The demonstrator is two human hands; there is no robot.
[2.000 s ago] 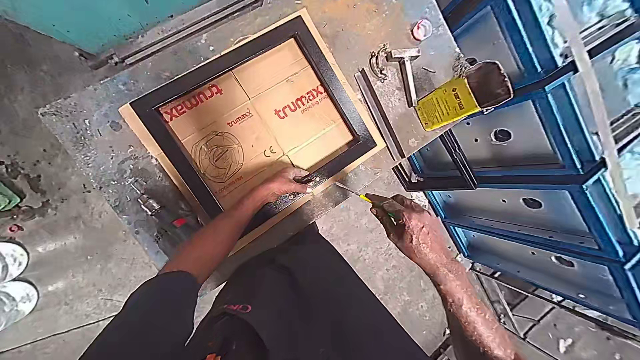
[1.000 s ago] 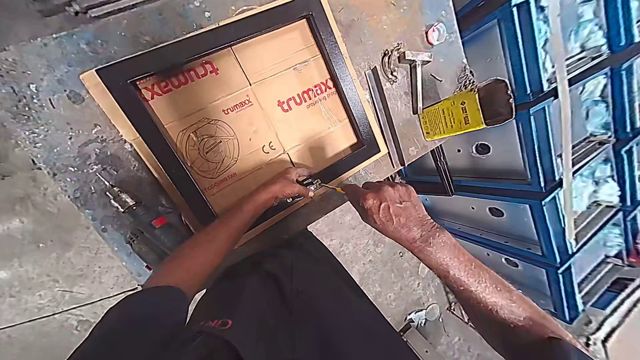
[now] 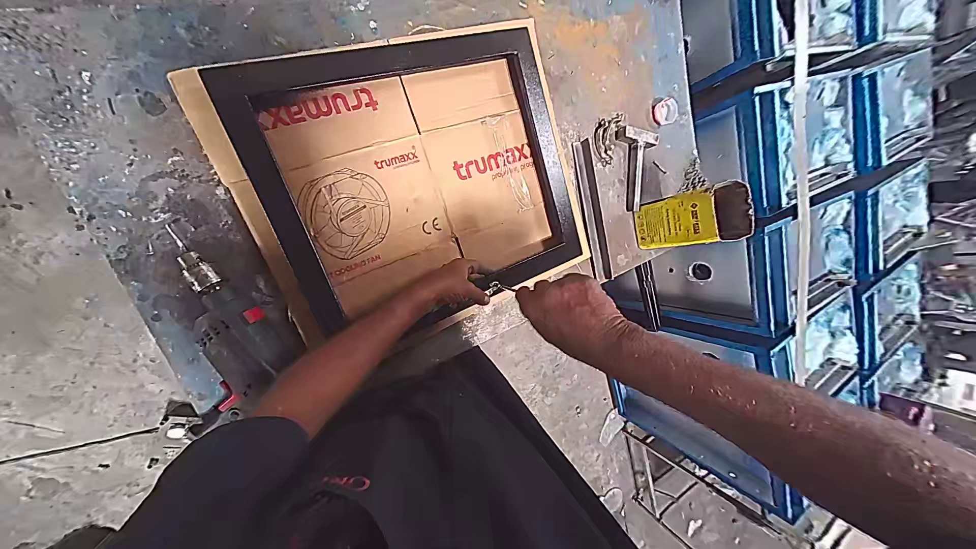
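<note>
A black rectangular frame lies on a flat cardboard sheet printed with red lettering and a fan drawing. At the frame's near edge, my left hand has its fingers on a small metal fitting; whether they grip it or only press on it is hard to tell. My right hand is closed around a screwdriver, whose handle the fist hides. The screwdriver's thin shaft reaches left to the fitting.
A power drill lies on the metal workbench at left. Right of the frame are metal strips, a hammer, a yellow box and a round lid. Blue metal cabinets stand beyond the bench.
My right hand has closed in on the fitting and now covers the yellow screwdriver handle seen two seconds ago. My left hand stays at the frame's near edge. The view has shifted and turned.
</note>
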